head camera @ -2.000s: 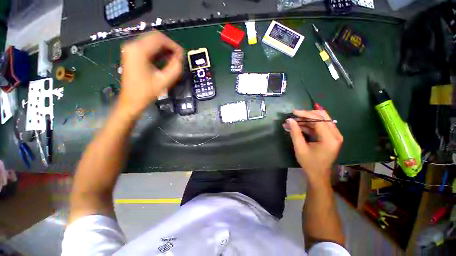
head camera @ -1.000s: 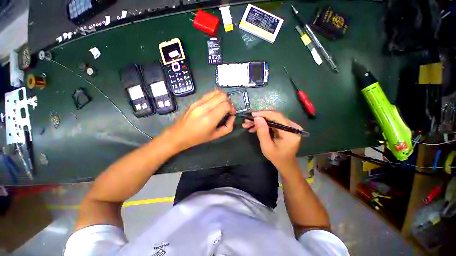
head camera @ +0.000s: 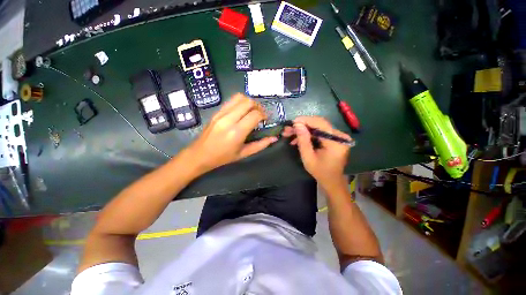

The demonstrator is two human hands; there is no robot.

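Observation:
My left hand (head camera: 230,129) lies over the keypad end of a phone board (head camera: 281,110), fingers bent and thumb stretched to the right. The board's window end shows between my hands. Whether the left fingers grip it is hidden. My right hand (head camera: 322,147) holds dark tweezers (head camera: 331,136) like a pen, tip pointing left at the board's lower edge. A second board with white keypad side and dark screen (head camera: 275,82) lies just behind. An assembled phone (head camera: 200,75) and two black back housings (head camera: 153,103) lie to the left.
Behind lie a red block (head camera: 233,22), a small black battery (head camera: 243,55) and a white-faced battery (head camera: 297,23). At right are a red-handled screwdriver (head camera: 348,114), pen-like tools (head camera: 364,50) and a lime electric screwdriver (head camera: 441,133). A thin wire (head camera: 109,103) crosses the mat at left.
My left hand has come from above the housings down to the board. My right hand has brought the tweezers left to it. Since one second ago, the left thumb has spread away from the fingers.

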